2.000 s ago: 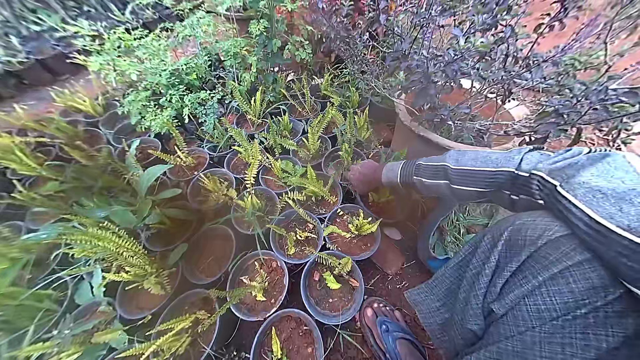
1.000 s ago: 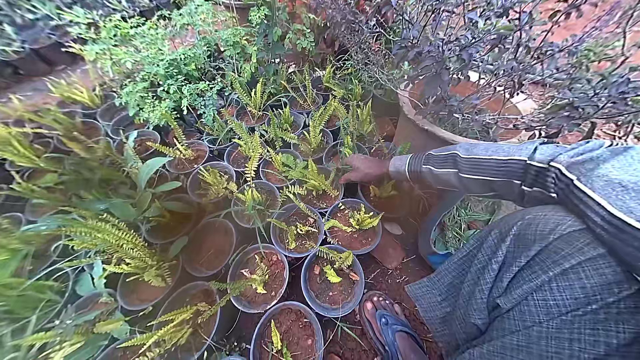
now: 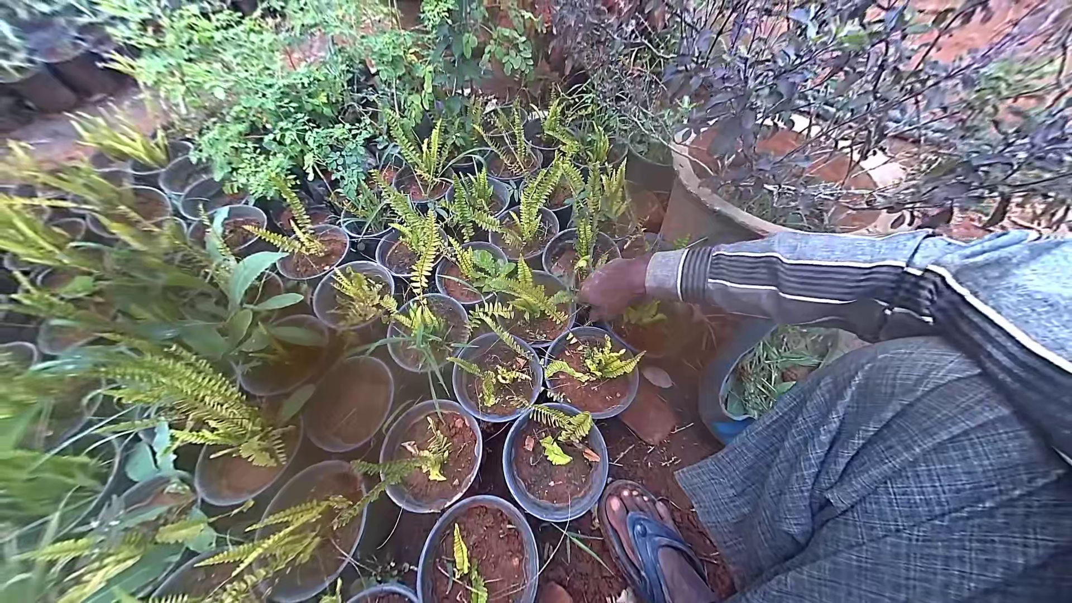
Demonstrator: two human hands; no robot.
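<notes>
My right hand, in a grey sleeve with a striped cuff, reaches in from the right among potted ferns. It is at the right edge of a round pot with a fern in it; the fingertips are partly hidden among the fronds, so I cannot tell whether they grip anything. Just below the hand stands a plastic pot with a small fern in reddish soil. Another pot with a short fern and a bright green leaf stands nearer to me. My left hand is out of view.
A blue tub holding cut grass and weeds stands beside my knee. A large round planter is at the upper right, under purple-leaved branches. Many more fern pots crowd the left and front. My sandalled foot rests beside the pots.
My right hand has come a little toward me from where it was two seconds ago, staying among the same pots. The pots stand as before.
</notes>
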